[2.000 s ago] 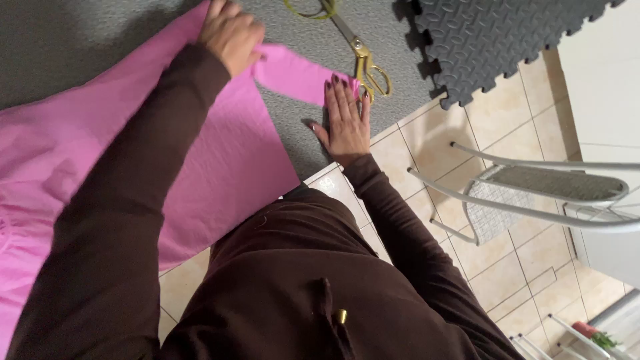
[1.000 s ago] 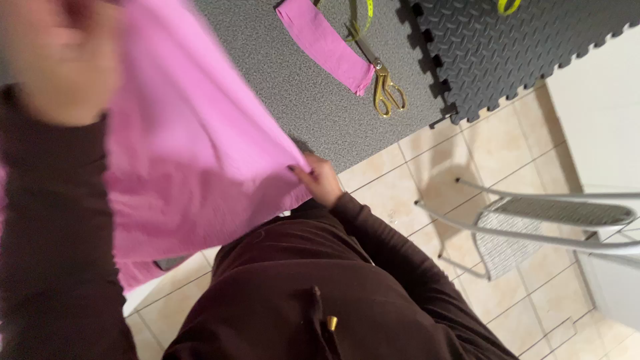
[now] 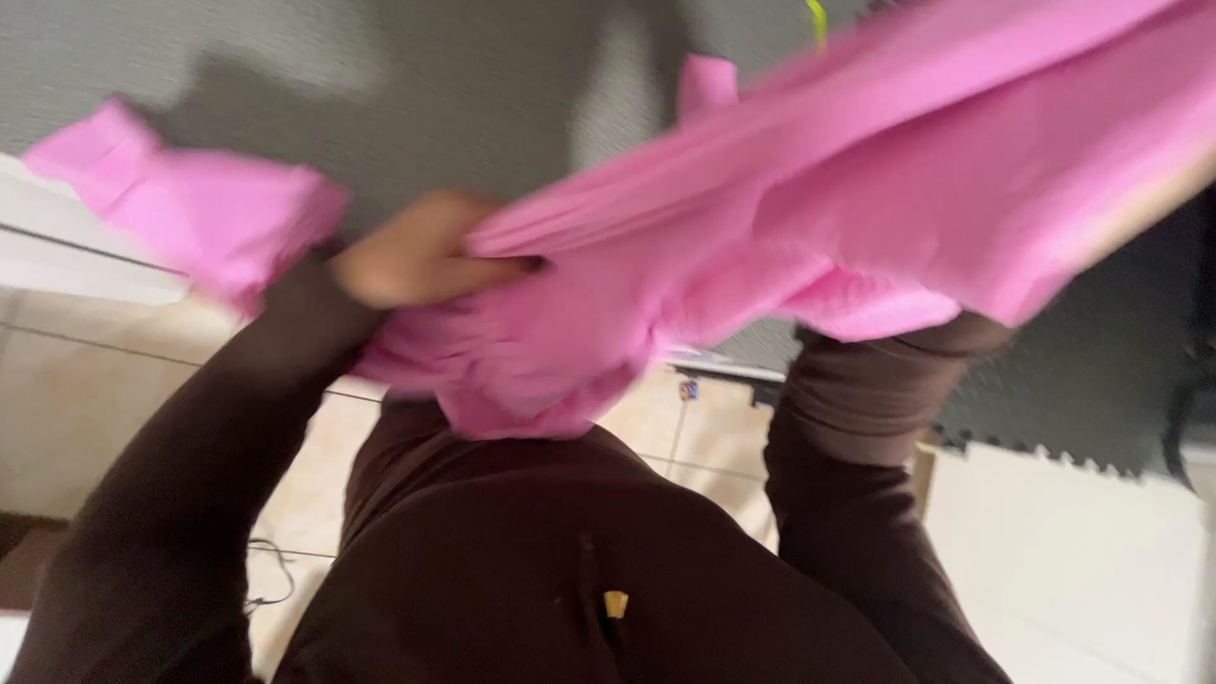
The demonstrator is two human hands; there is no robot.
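My left hand (image 3: 423, 249) is closed on a large piece of pink fabric (image 3: 655, 247), its thumb over the gathered cloth. The fabric stretches, blurred, up to the right edge. Only a blurred strip of skin of my right hand or wrist (image 3: 1149, 211) shows beside the fabric there; its fingers are hidden or out of frame. More pink fabric (image 3: 228, 204) lies left of my left hand; whether it joins the main piece I cannot tell. A small pink strip (image 3: 708, 85) pokes out behind the fabric. Part of a yellow-green tape (image 3: 817, 21) shows at the top.
Beneath the fabric is a grey textured work surface (image 3: 456, 104) with a pale edge. Black interlocking foam matting (image 3: 1073, 380) is at the right. Below are a tiled floor (image 3: 104, 418) and a thin dark cable (image 3: 285, 570) at the lower left.
The pink fabric has been lifted and swung across to the right. My left hand has come down towards my waist, and my right arm now reaches up to the right. The view has shifted strongly.
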